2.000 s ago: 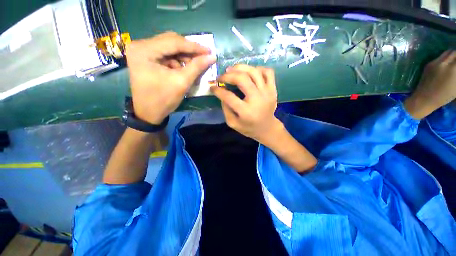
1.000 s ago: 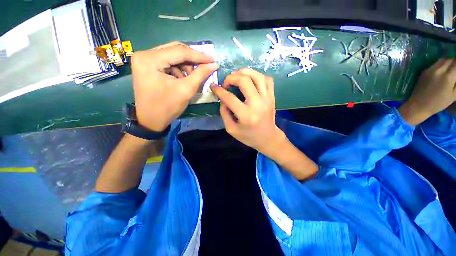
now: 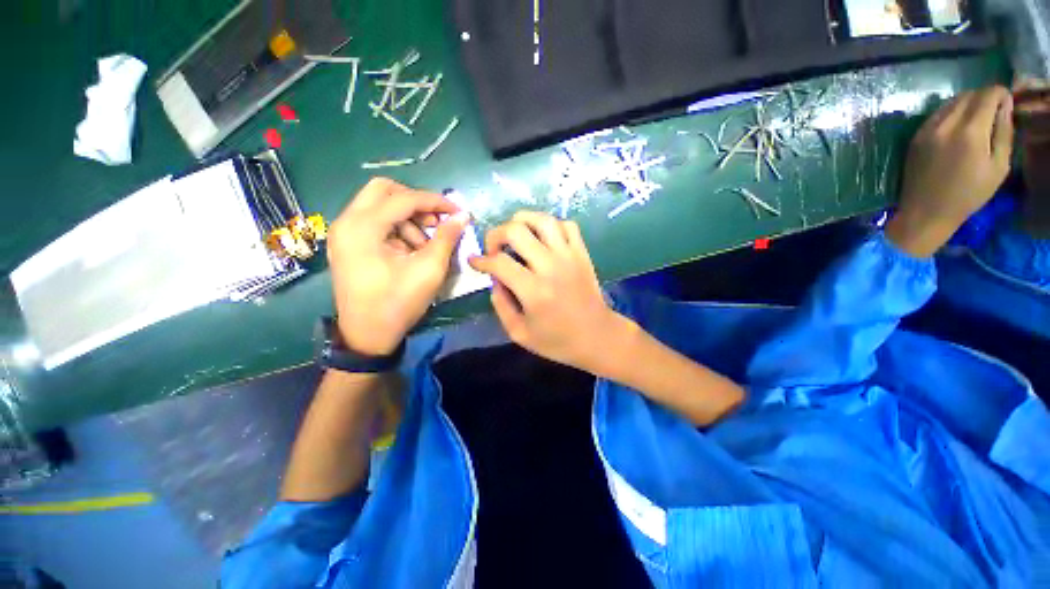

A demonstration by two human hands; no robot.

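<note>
A small white display module (image 3: 470, 274) lies on the green bench in front of me, mostly covered by my hands. My left hand (image 3: 389, 267), with a dark wristband, is over its left side. Its thumb and index fingertips are pinched together at the module's upper part. A tiny pale spot shows at the tips, too blurred to tell if it is a strip. My right hand (image 3: 546, 285) has curled fingers, with thumb and fingertip closed on the module's right edge.
Stacked modules with orange tabs (image 3: 297, 235) lie left beside a large pale sheet (image 3: 138, 255). Behind are a grey panel (image 3: 248, 69), white wipe (image 3: 111, 109) and red bits (image 3: 273, 138). Liner strips (image 3: 622, 170) lie near a black tray (image 3: 691, 52). A coworker's hand (image 3: 953, 161) is at right.
The view has shifted and tilted, showing more of the bench's back left. My hands stay together over the module, and its orange tab, seen by my right fingers earlier, is now hidden.
</note>
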